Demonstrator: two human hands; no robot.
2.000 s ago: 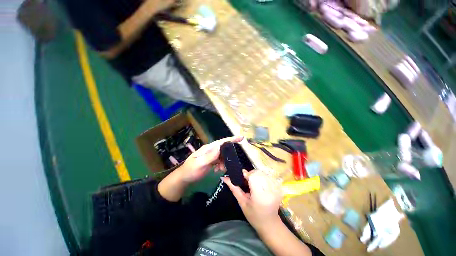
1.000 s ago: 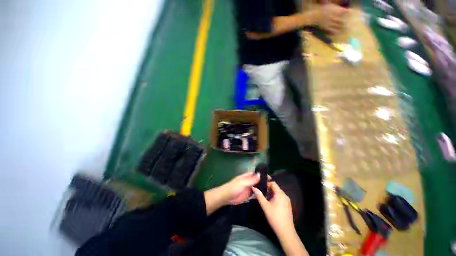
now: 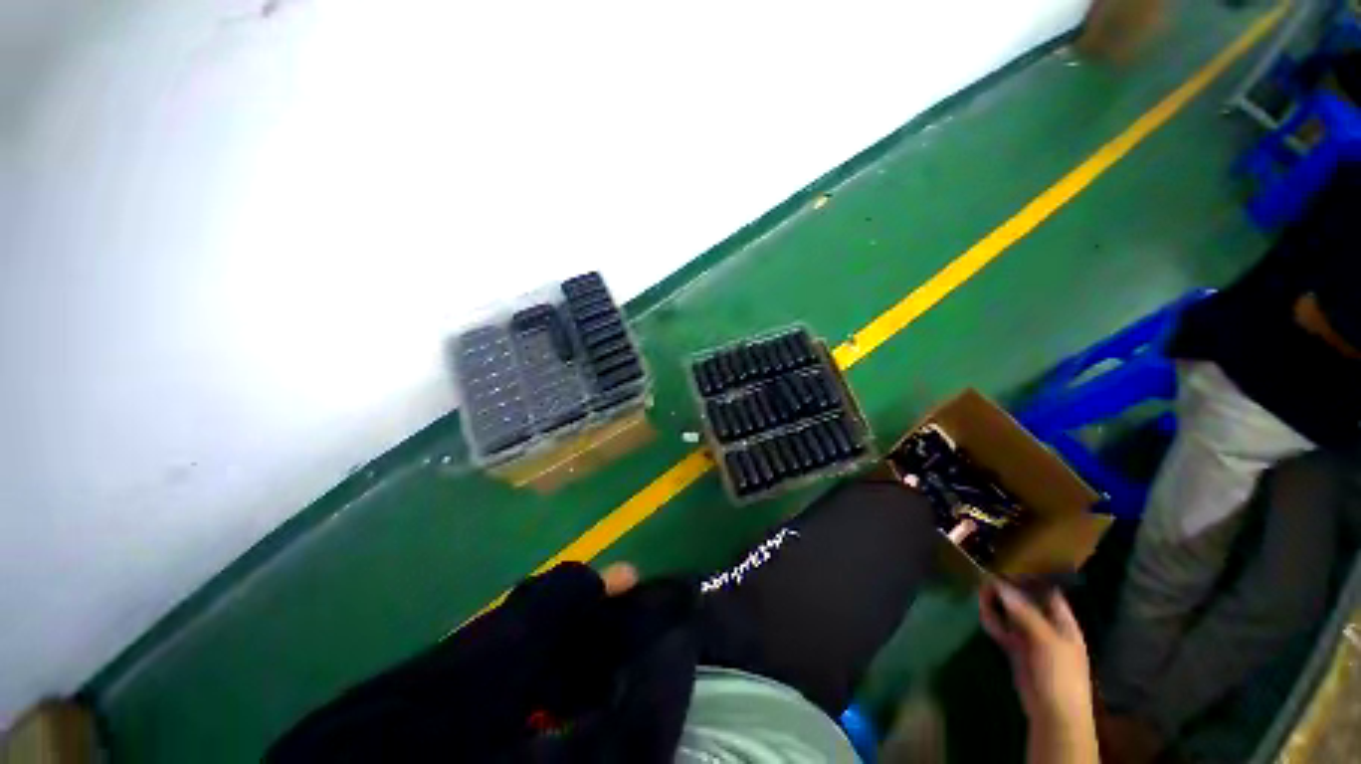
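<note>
My right hand (image 3: 1040,645) is at the lower right, beside the near edge of an open brown carton (image 3: 1063,534), with a dark housing (image 3: 1033,587) in its fingers, blurred and partly hidden. Only a small part of my left hand (image 3: 620,578) shows past the dark sleeve; its fingers and anything in it are hidden. The carton holds mixed black and pinkish parts. A clear blister tray (image 3: 784,411) on the green floor is filled with black housings in three rows. Another tray (image 3: 545,366), partly filled, lies on a brown box.
A white wall fills the upper left. A yellow line (image 3: 1030,217) crosses the green floor. A seated person in light trousers (image 3: 1179,523) is at the right, by a blue stool (image 3: 1112,396). A bench edge shows at the lower right corner.
The view has swung from the bench to the wall and floor trays. My hands have parted; the right is now by the carton with the housing, the left is back by my body.
</note>
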